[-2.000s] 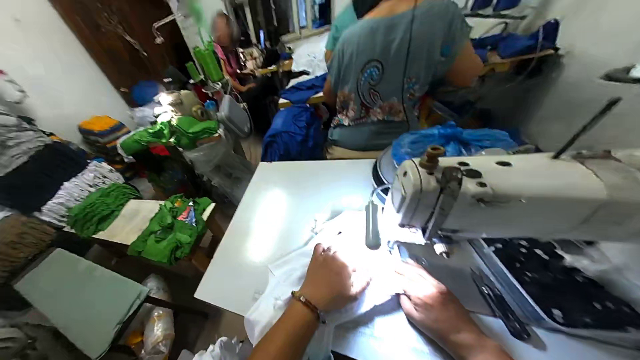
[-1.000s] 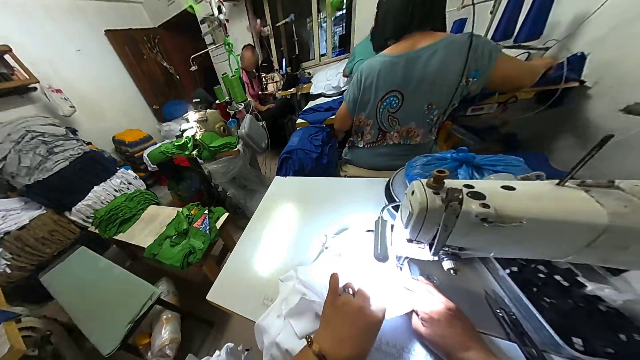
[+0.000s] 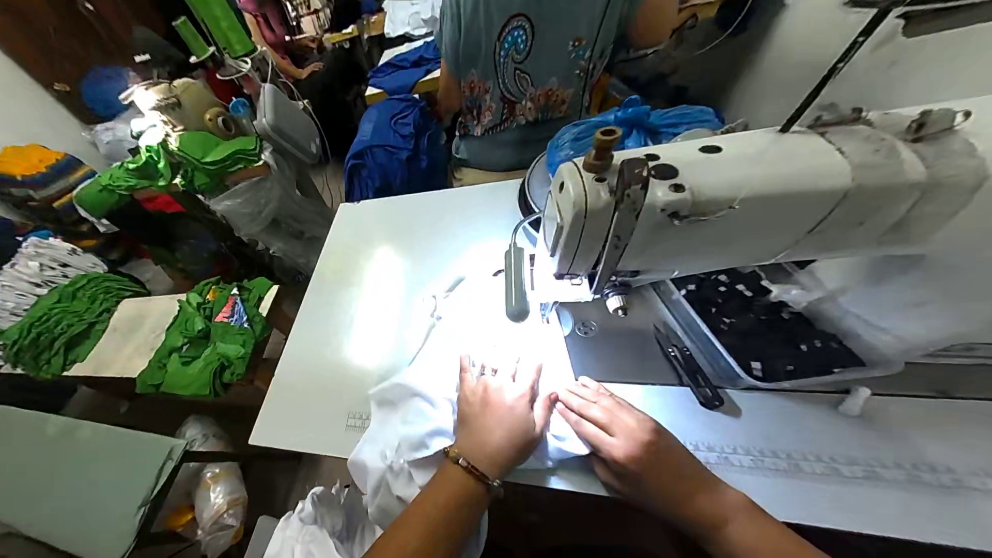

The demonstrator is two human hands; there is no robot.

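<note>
White fabric [image 3: 418, 395] lies on the white sewing table [image 3: 310, 372], brightly lit under the head of an industrial sewing machine [image 3: 721, 201], and hangs over the front edge. My left hand [image 3: 500, 415] rests flat on it with fingers spread, a beaded bracelet at the wrist. Beside it my right hand [image 3: 612, 430] touches the fabric's right edge, fingers close together, its fingertips near my left thumb. A small lamp [image 3: 515, 283] on a bent stem hangs left of the needle area. Glare hides the fabric around the presser foot.
Black-handled snips [image 3: 688, 368] lie right of the needle area, beside a clear plastic tray [image 3: 744, 372] of small black pieces. A printed ruler scale [image 3: 821, 465] runs along the table. Green garments [image 3: 205, 341] lie on a side bench. A person [image 3: 527, 77] sits beyond the table.
The view has tilted down and closer. My left hand, bunched on the fabric before, now lies flatter with its fingers spread. The other person's outstretched arm is lower.
</note>
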